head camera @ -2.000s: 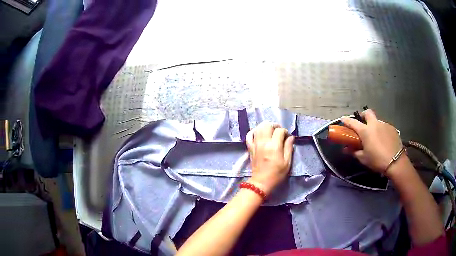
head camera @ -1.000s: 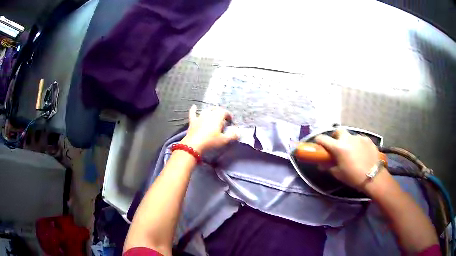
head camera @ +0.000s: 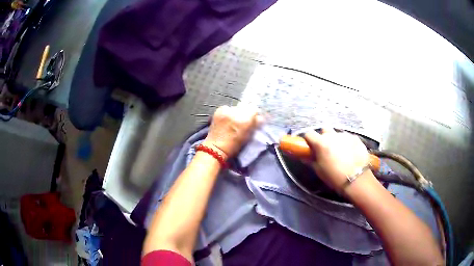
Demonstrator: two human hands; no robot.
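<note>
The purple garment piece point(head camera: 312, 223) lies at the near edge of the table with its greyish-lilac reverse mostly up and dark purple cloth showing at the bottom. My right hand point(head camera: 332, 158) is closed on the orange handle of the steam iron point(head camera: 304, 174). The iron rests on the garment's upper edge, its tip pointing left, and hides the cloth under it. My left hand point(head camera: 232, 127) is closed on the garment's upper left edge, left of the iron tip; the fingertips are slightly blurred.
The pressing table point(head camera: 208, 98) has a speckled pale patch point(head camera: 312, 98). A dark purple cloth point(head camera: 150, 47) lies at the upper left. The hose and cord point(head camera: 434, 195) run from the iron at right. Another iron point(head camera: 52, 70) rests at far left. A red item point(head camera: 48, 215) is below left.
The view has turned, shifting the table. The iron has moved left along the garment's upper edge towards my left hand. My left hand has gone from the middle of the garment to its left edge.
</note>
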